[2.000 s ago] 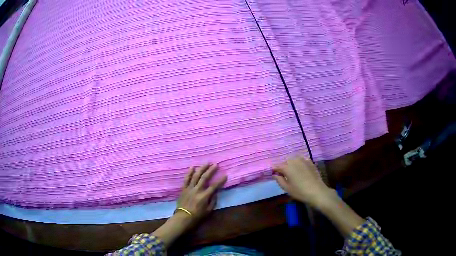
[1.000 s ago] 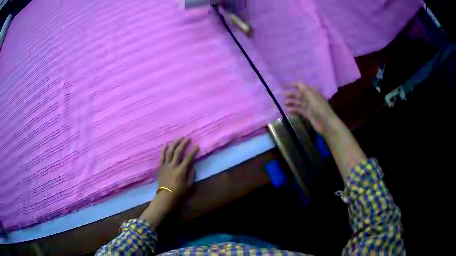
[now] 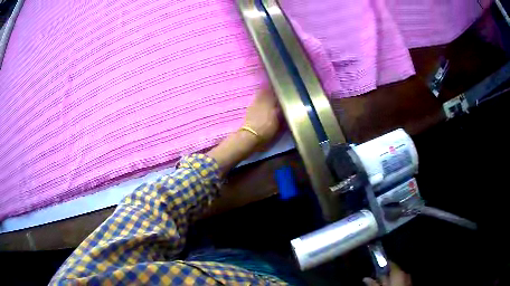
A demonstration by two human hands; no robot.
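Observation:
The brass-coloured track [image 3: 299, 111] with a dark central slot crosses the pink striped fabric [image 3: 140, 84] and the table edge. The end cutter [image 3: 386, 159], with white and silver cylinders, sits at the track's near end. My right hand [image 3: 391, 277] is at the bottom edge, partly cut off, closed on the cutter handle [image 3: 378, 258]. My left hand [image 3: 263, 117] lies at the fabric's near edge, against the left side of the track; its fingers are hidden by the track, so their grip cannot be told.
Pale underlay paper [image 3: 89, 197] shows between the fabric and the brown table edge [image 3: 72, 222]. A blue patch [image 3: 286, 182] is left of the track. Loose folded fabric [image 3: 358, 50] lies right of it. A metal fitting [image 3: 456, 107] is at the right table edge.
The cutter has come from the far side to the near end of the track, and the track now shows above the cloth. My right hand has moved down onto the handle; my left moved right to the track.

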